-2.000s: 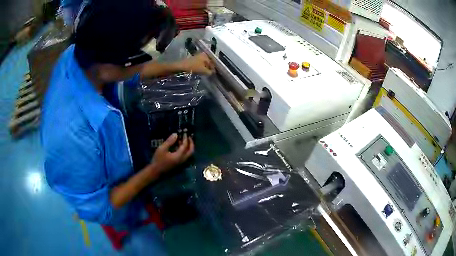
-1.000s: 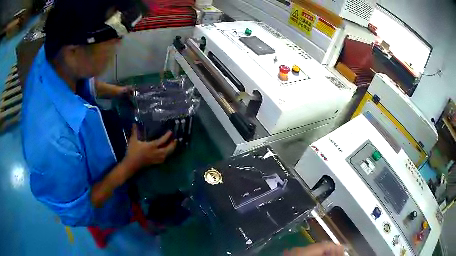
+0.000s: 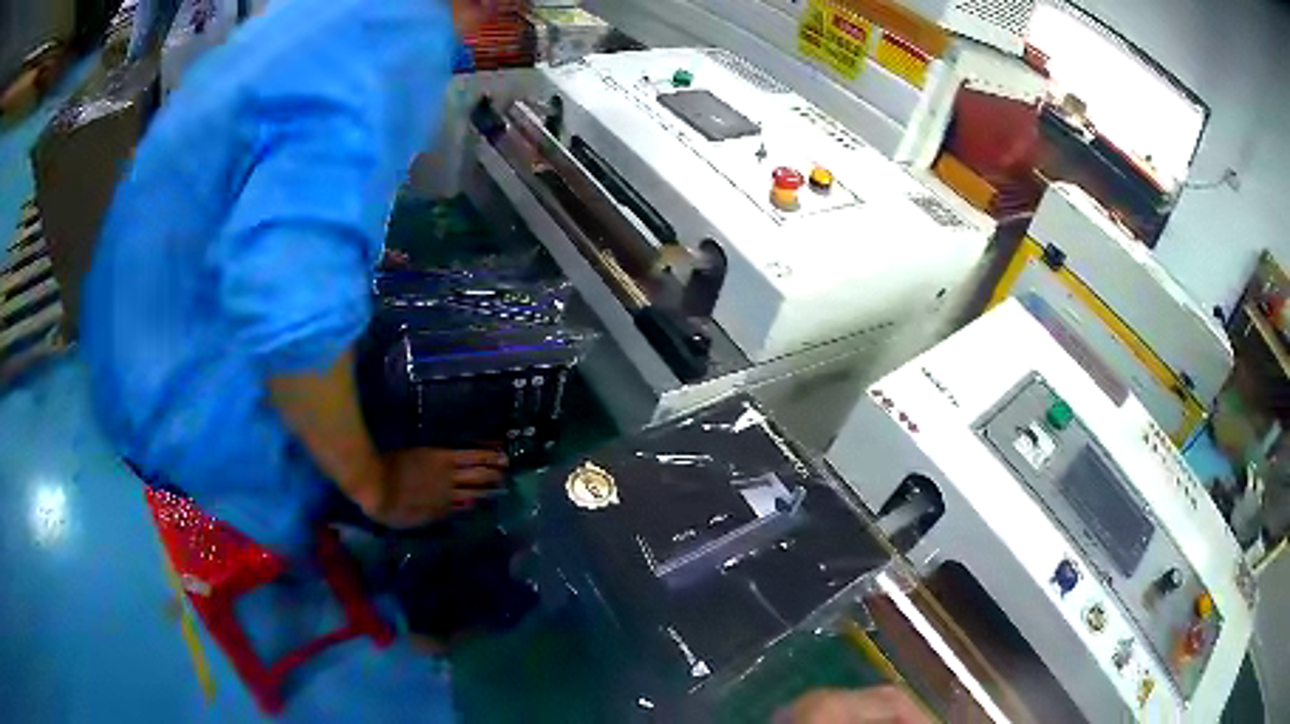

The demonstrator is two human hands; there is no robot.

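Note:
A flat black retail box [image 3: 722,530] with a round gold seal lies in shiny, wrinkled clear film on the green table. Its right edge is by the sealing bar [image 3: 941,644] of the near white heat sealer [image 3: 934,410]. A hand, which seems to be my left [image 3: 849,706], is blurred and cut off by the bottom edge, just below the box's lower right corner. Its fingertips and whatever it may hold are hidden. My right hand is out of the picture.
A person in blue [image 3: 269,269] on a red stool [image 3: 269,608] leans over black boxes in film [image 3: 488,382] at the left. A second white sealer [image 3: 792,184] stands behind, its sealing bar facing that person. Green table [image 3: 509,679] shows at the bottom.
The hand has come into view at the bottom since the oldest frame and has since shifted slightly left. The other person has leaned forward over the boxes. The near box stays in place.

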